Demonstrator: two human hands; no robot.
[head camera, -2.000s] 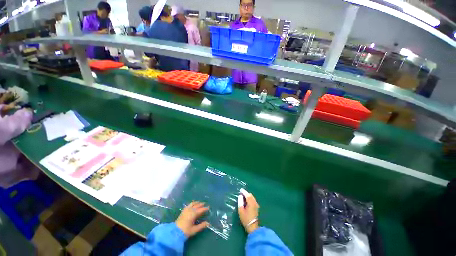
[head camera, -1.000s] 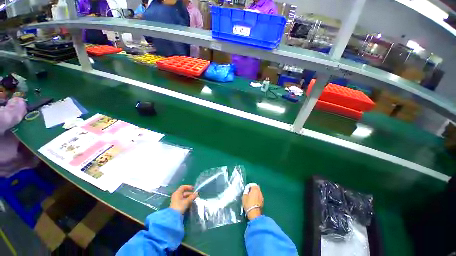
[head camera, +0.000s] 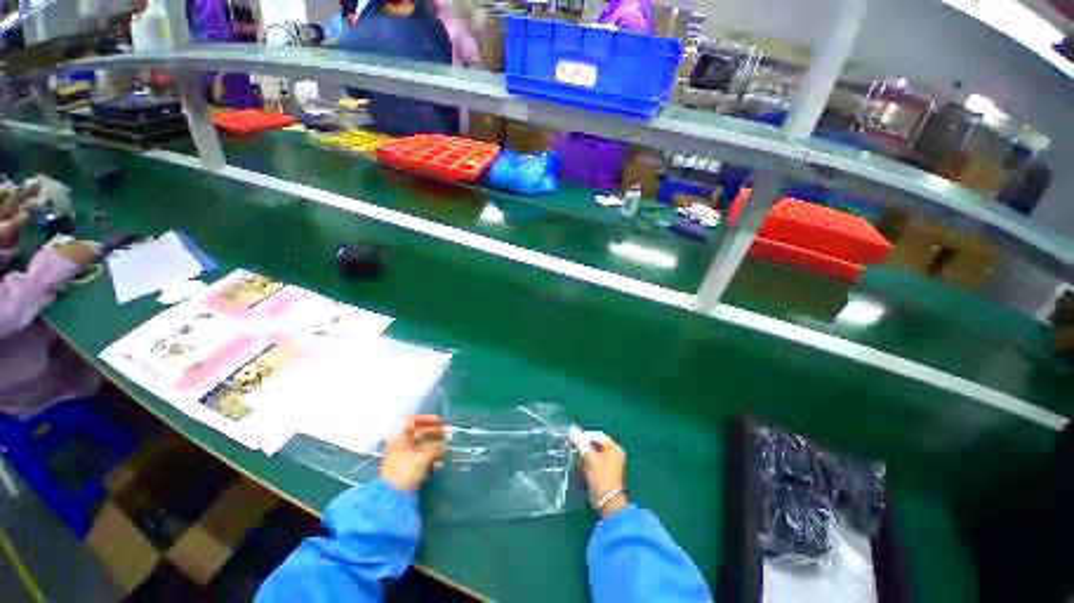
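A clear plastic bag (head camera: 501, 471) is stretched flat between my hands, low over the green mat. My left hand (head camera: 412, 452) holds its left edge with the fingertips. My right hand (head camera: 604, 465) holds its upper right corner, with white covers on the fingertips. The bag looks empty. A stack of empty poly bags (head camera: 371, 395) lies to the left, over printed sheets (head camera: 194, 353). A small black electronic unit (head camera: 358, 260) sits on the bench beyond the sheets.
A black packing tray (head camera: 738, 507) at the right holds bagged units (head camera: 801, 489). A pale metal shelf carries a blue crate (head camera: 589, 71). Red-orange trays (head camera: 436, 157) lie on the opposite bench. A person's pink sleeve (head camera: 41, 289) and white paper (head camera: 151, 266) are at far left.
My left hand has left the mat and taken the bag's left edge. The bag came off the stack's side, bunched up between my hands, and is now pulled flatter. The view has tilted down.
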